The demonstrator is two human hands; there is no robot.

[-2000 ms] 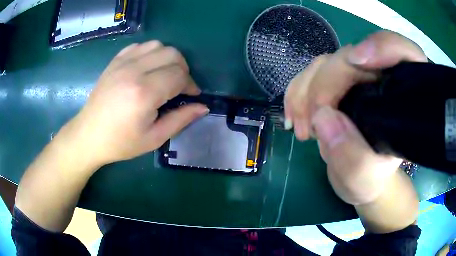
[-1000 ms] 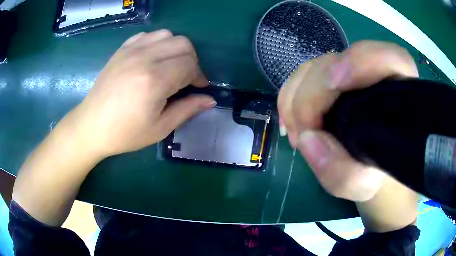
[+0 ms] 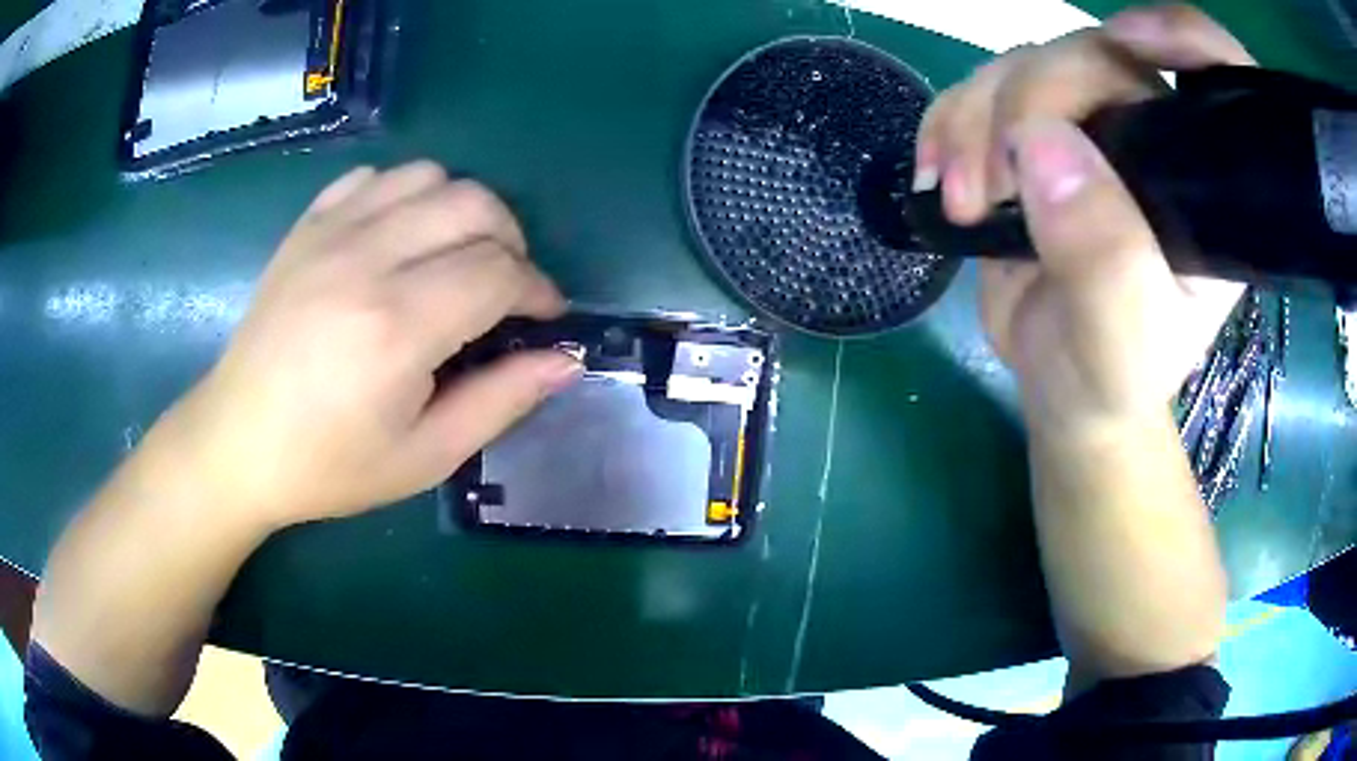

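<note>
A display unit [image 3: 603, 454] with a silver back lies on the green bench in front of me, its dark edge strip on the far side. My left hand [image 3: 395, 335] pinches the far edge of the unit, left of its middle, between thumb and fingers. My right hand [image 3: 1064, 193] grips the black electric screwdriver [image 3: 1228, 171], held sideways with its front end over the right part of the round screw tray [image 3: 789, 223]. The bit tip cannot be made out. Dark screws lie mostly in the tray's far part. An orange flex cable [image 3: 723, 510] shows at the unit's right end.
Another display unit [image 3: 223, 82] lies at the far left. A pile of thin metal brackets [image 3: 1232, 394] lies right of my right wrist. A black cord [image 3: 1072, 729] runs past the bench's near edge at the lower right. A white line curves along the bench's far side.
My right hand and the screwdriver have moved away from the unit's right end, up and right to the screw tray. The bracket pile has come into fuller view. My left hand stays on the unit.
</note>
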